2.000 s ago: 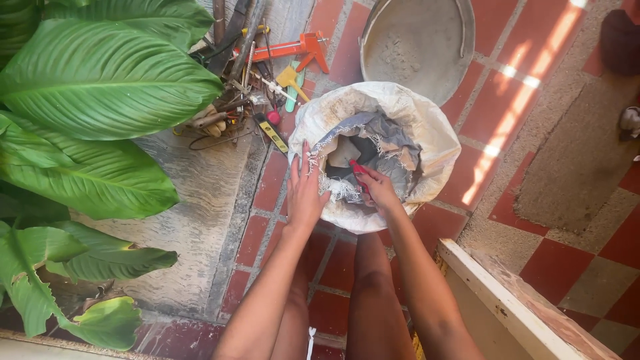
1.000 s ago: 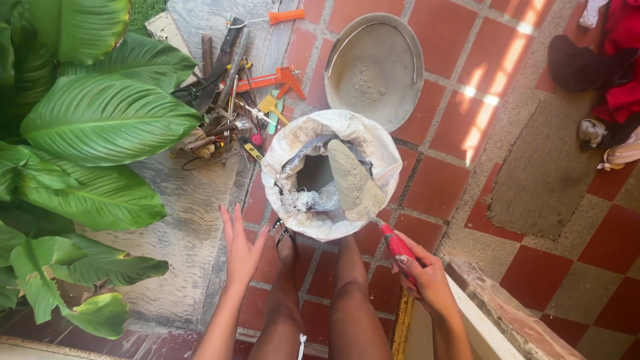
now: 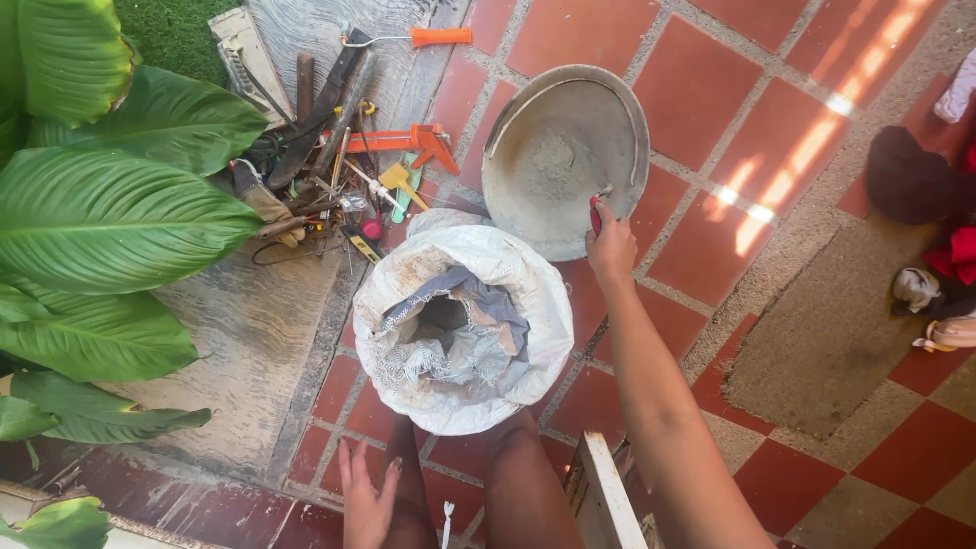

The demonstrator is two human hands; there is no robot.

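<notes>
My right hand (image 3: 612,242) grips the red handle of a trowel (image 3: 596,213) over the near right part of a round grey basin (image 3: 526,202). Most of the trowel's blade cannot be made out. Grey powder (image 3: 555,158) lies in the basin's middle. Below it stands a white woven sack (image 3: 545,305) with its rim rolled down; its frayed inner lining surrounds a dark opening, and the contents are hard to see. My left hand (image 3: 367,492) is at the bottom, below the sack, empty with its fingers apart.
Left of the basin lies a pile of tools with an orange caulking gun (image 3: 389,140), a paint roller frame (image 3: 441,36), a yellow scraper (image 3: 398,180) and a small level (image 3: 362,244). Large plant leaves (image 3: 114,221) fill the left. A mat (image 3: 827,335) and clothes (image 3: 915,179) lie right.
My right hand has moved the trowel from inside the sack, with grey powder on its blade a second ago, up to the basin. My left hand has come off the sack's rim.
</notes>
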